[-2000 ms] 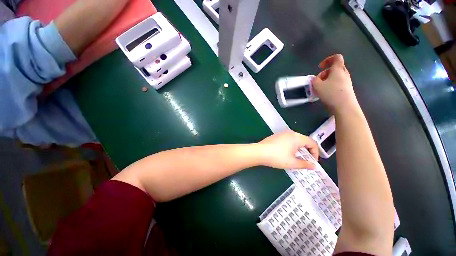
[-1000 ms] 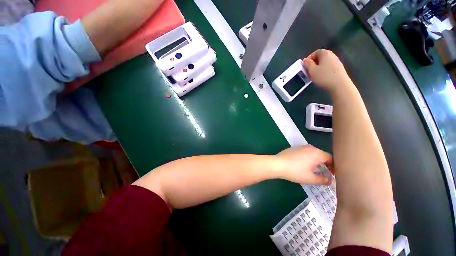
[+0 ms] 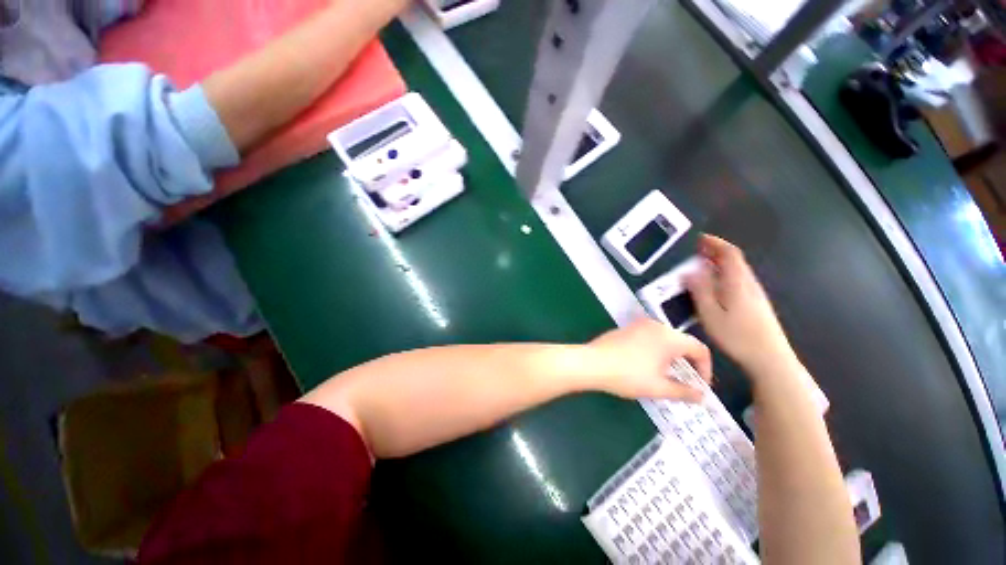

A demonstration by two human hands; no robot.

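Note:
My left hand (image 3: 651,361) is closed on the top end of a printed label sheet (image 3: 715,447) at the belt edge. My right hand (image 3: 734,304) is over the belt, slightly blurred, its fingertips at a white plastic housing (image 3: 665,289); whether a label is at the fingertips cannot be told. Another housing (image 3: 649,232) with a dark window lies just beyond it. A label sheet stack (image 3: 665,510) lies on the bench below my left hand, partly under the held sheet.
Stacked housings (image 3: 403,166) stand on the green bench near a red mat (image 3: 276,66). A neighbouring person's arm (image 3: 292,83) crosses the mat. An upright post (image 3: 568,99) rises from the conveyor side rail (image 3: 590,259). More housings lie on the dark green belt (image 3: 883,364).
My right hand has moved down and nearer, from the housing by the post to the following one. The housings have shifted along the belt towards the post. My left hand still holds the sheet.

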